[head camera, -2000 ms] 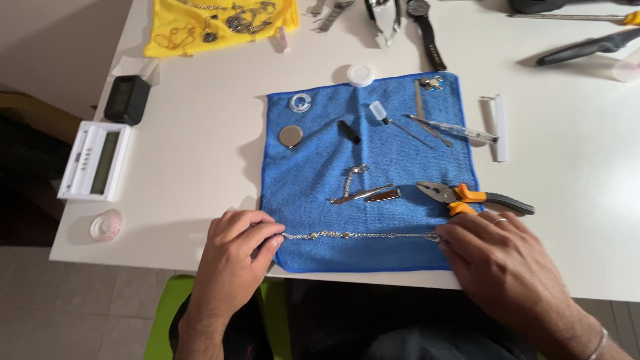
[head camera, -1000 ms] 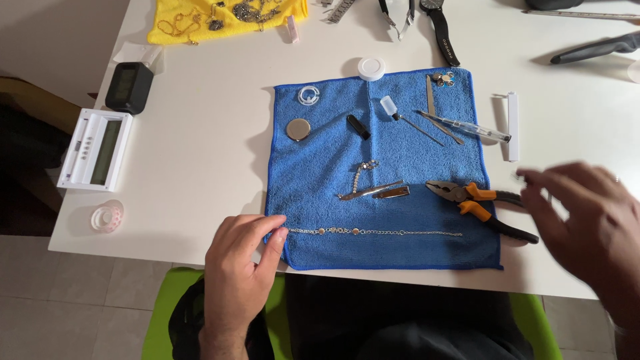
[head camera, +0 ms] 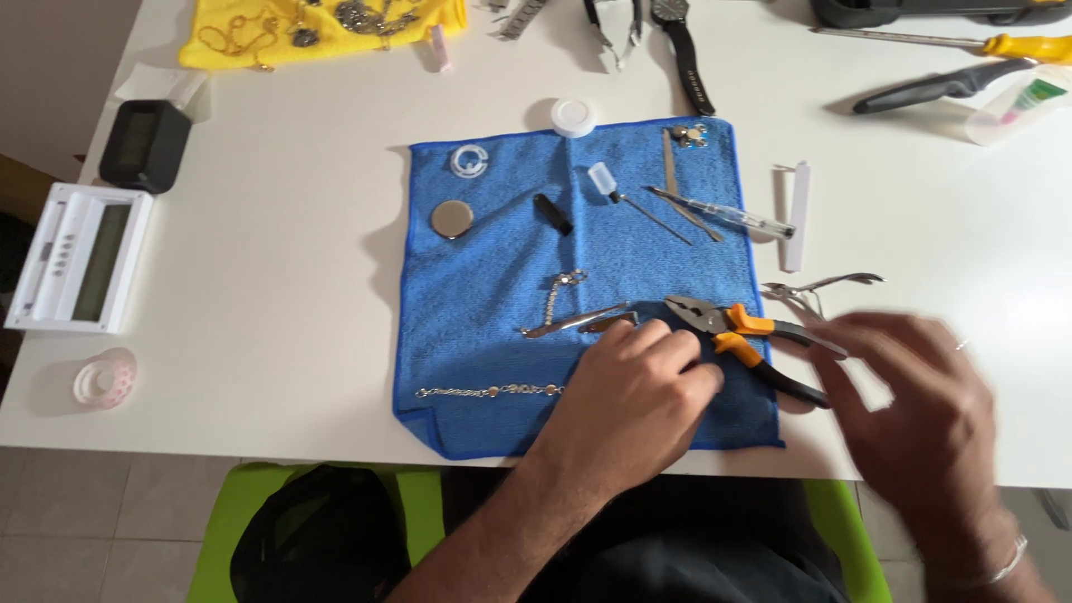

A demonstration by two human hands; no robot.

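Note:
A silver chain bracelet [head camera: 452, 392] lies along the lower part of the blue cloth [head camera: 486, 301], its right part hidden by my left hand [head camera: 636, 394]. That hand is over the cloth beside a metal clip-like piece [head camera: 607, 322] and silver tweezers [head camera: 578, 321]; its fingertips are partly hidden. Combination pliers [head camera: 737, 331] with orange and black handles lie at the cloth's right edge. My right hand [head camera: 913, 402], blurred, is just right of them and seems to pinch a thin metal tool [head camera: 821, 339]. Small nippers [head camera: 812, 289] rest on the table above it.
Up the cloth lie a round metal disc [head camera: 452, 219], a black cap [head camera: 553, 214], a needle applicator [head camera: 603, 180] and a clear-handled screwdriver [head camera: 737, 218]. A white lid [head camera: 573, 117], wristwatch [head camera: 687, 63], yellow cloth [head camera: 318, 50] and long screwdriver [head camera: 921, 38] are farther back. A digital display [head camera: 79, 258] stands left.
My left hand has left the bracelet's left end and moved right across the cloth. My right hand, at the bracelet's right end two seconds ago, is now off the cloth at the right.

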